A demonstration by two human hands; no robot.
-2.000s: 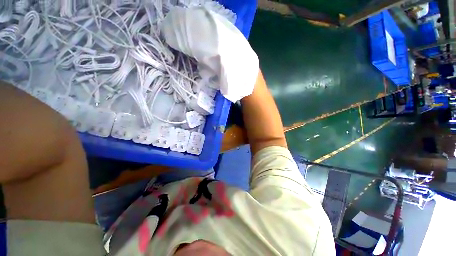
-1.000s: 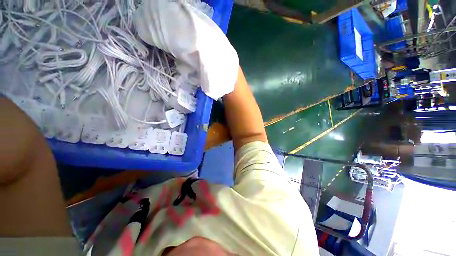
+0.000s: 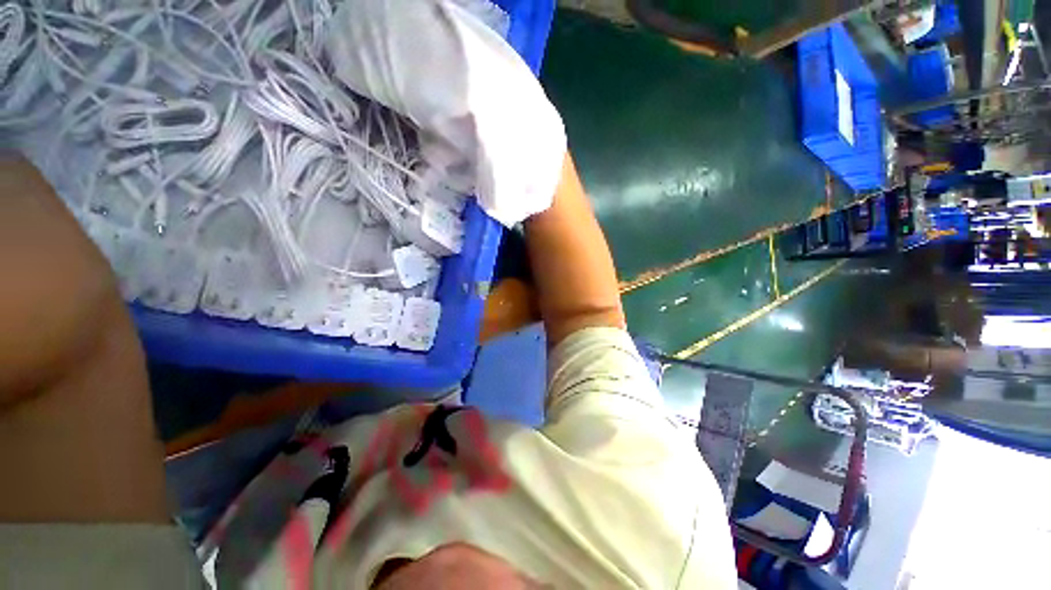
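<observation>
My right hand [image 3: 455, 98] is inside a loose white cloth or glove and lies over the right side of the blue tote [image 3: 455, 334]. Its fingers are hidden, so its grip does not show. Looped white cables [image 3: 288, 138] fill the middle of the tote. White power adapters [image 3: 375, 314] stand in a row along the near wall, and two more [image 3: 416, 265] lie near the right corner beside the hand. My left arm crosses the left edge of the picture, blurred and close; my left hand is out of view.
The tote rests on a bench with a worn brown edge [image 3: 507, 309]. Another blue tote [image 3: 839, 104] stands off to the right above the green floor [image 3: 680, 150]. A cart with a curved dark red handle [image 3: 855, 484] is at the lower right.
The view has shifted, moving the tote and right hand left, then slightly back right. The gloved hand stays at nearly the same place over the tote's right side.
</observation>
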